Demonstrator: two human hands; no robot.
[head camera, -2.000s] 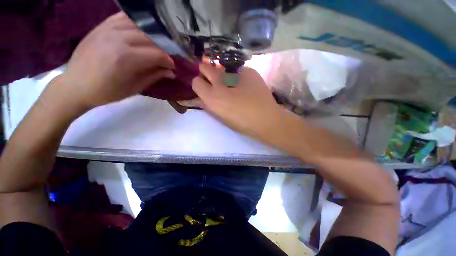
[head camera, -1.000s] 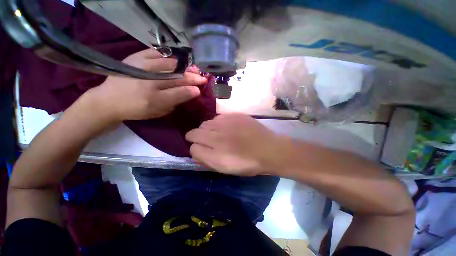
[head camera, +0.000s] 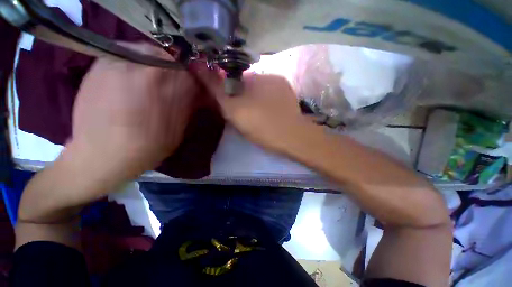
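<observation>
A maroon garment piece (head camera: 196, 147) lies under the white sewing machine head (head camera: 359, 28), hanging towards the table's front edge. My left hand (head camera: 132, 106) is blurred and lies over the cloth left of the needle area; its fingertips are not clear. My right hand (head camera: 261, 109) is at the needle area, its fingers at the cloth's upper right edge, partly hidden behind a round metal knob part (head camera: 233, 70). The needle itself is hidden.
A curved metal arm (head camera: 95, 42) crosses the upper left. More maroon cloth (head camera: 48, 89) lies at left. A clear plastic bag (head camera: 359, 84) is right of the needle. A box with a green packet (head camera: 477, 146) is far right. Patterned cloth (head camera: 483, 235) hangs lower right.
Since one second ago, my right hand has moved up from the cloth's lower edge to the needle area. My left hand has turned and moved slightly down over the cloth. The view has shifted.
</observation>
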